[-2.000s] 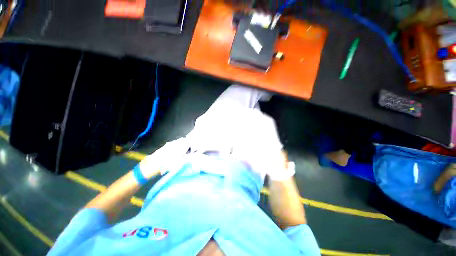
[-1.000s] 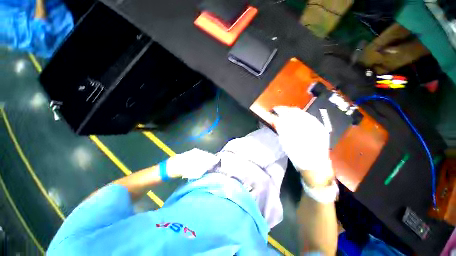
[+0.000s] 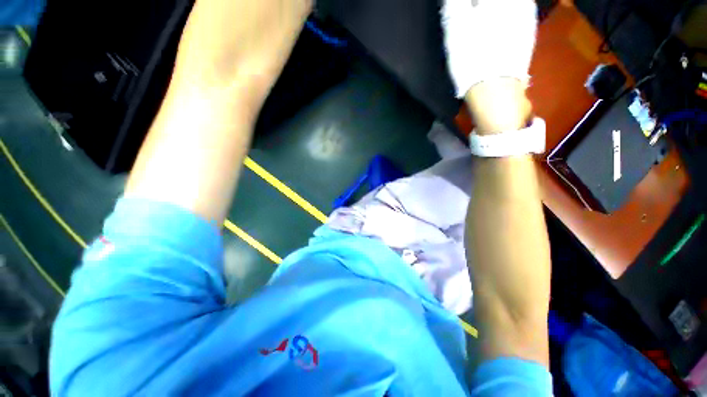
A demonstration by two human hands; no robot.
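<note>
A flat dark set-top box (image 3: 593, 163) with a shiny pale edge and a white strip on top lies on the orange-brown fixture board (image 3: 612, 252) at the right. Connectors (image 3: 643, 112) sit along its far edge. My right hand (image 3: 490, 43), in a white glove, is over the bench at the top, left of the box and apart from it. Its fingertips are cut off by the top edge, so its grip cannot be told. My left forearm reaches up to the top edge; the hand itself is out of the picture.
A green pen (image 3: 682, 240) and a remote control (image 3: 684, 319) lie on the black bench at the right. A blue cable (image 3: 688, 116) runs behind the board. A large black bin (image 3: 147, 66) stands at the upper left. Blue cloth (image 3: 612, 360) shows below the bench at the lower right.
My left hand has gone from my lap up past the top edge. My right hand has moved off the board's near side. The view has shifted; the box and board now appear farther right.
</note>
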